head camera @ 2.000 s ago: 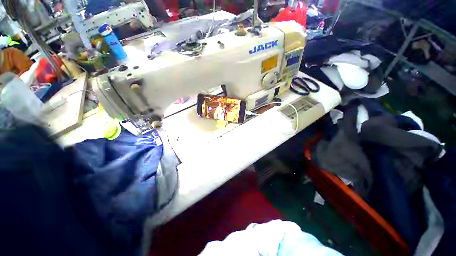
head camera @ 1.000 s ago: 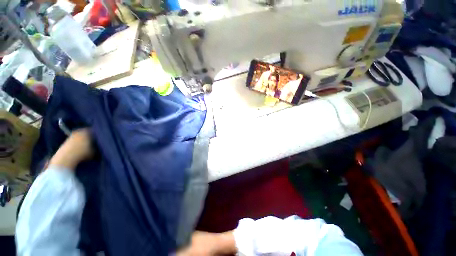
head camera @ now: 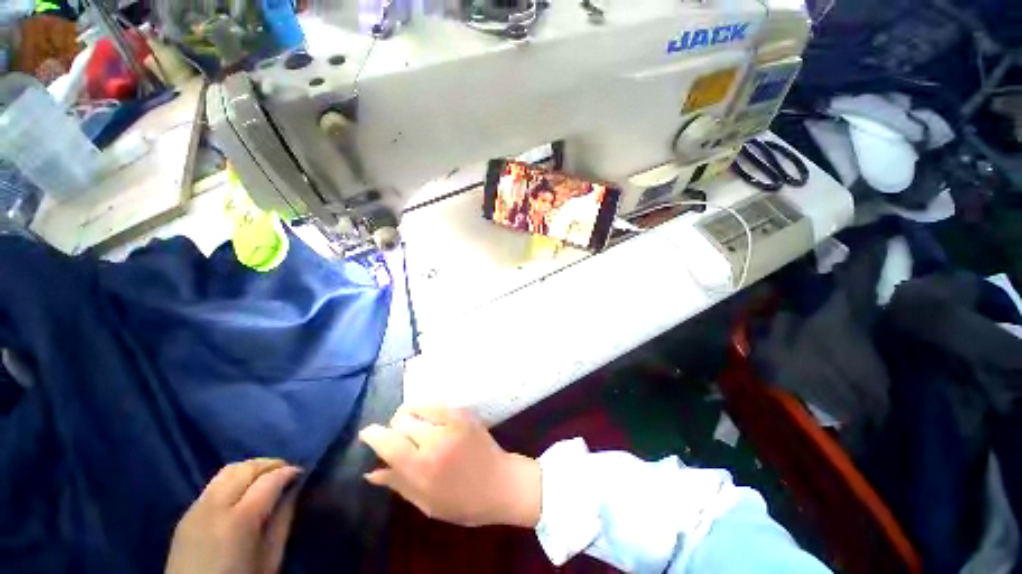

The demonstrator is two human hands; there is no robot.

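Note:
The navy garment [head camera: 224, 370] spreads left of the needle and hangs over the table's front edge. A grey strip [head camera: 387, 387] runs along its right side, from near the lit presser foot [head camera: 375, 264] towards me. My left hand [head camera: 235, 518] is at the bottom left, its thumb and fingers closed on the navy cloth beside the strip. My right hand [head camera: 448, 465] is at the table's front edge, fingers bent at the grey strip; whether they pinch it cannot be told. The sewing machine [head camera: 504, 101] stands behind.
A smartphone [head camera: 549, 205] leans against the machine, with a white cable [head camera: 745, 241]. Scissors [head camera: 771, 164] lie at the machine's right end, near a control panel [head camera: 756, 230]. An orange-rimmed bin [head camera: 818, 448] and dark cloth pieces [head camera: 930, 370] are at the right. A lime-green piece [head camera: 260, 241] hangs left of the needle.
The view has shifted. My left hand has moved from the garment's far left part to its edge near the strip. My right hand has moved up from the bottom edge of the picture.

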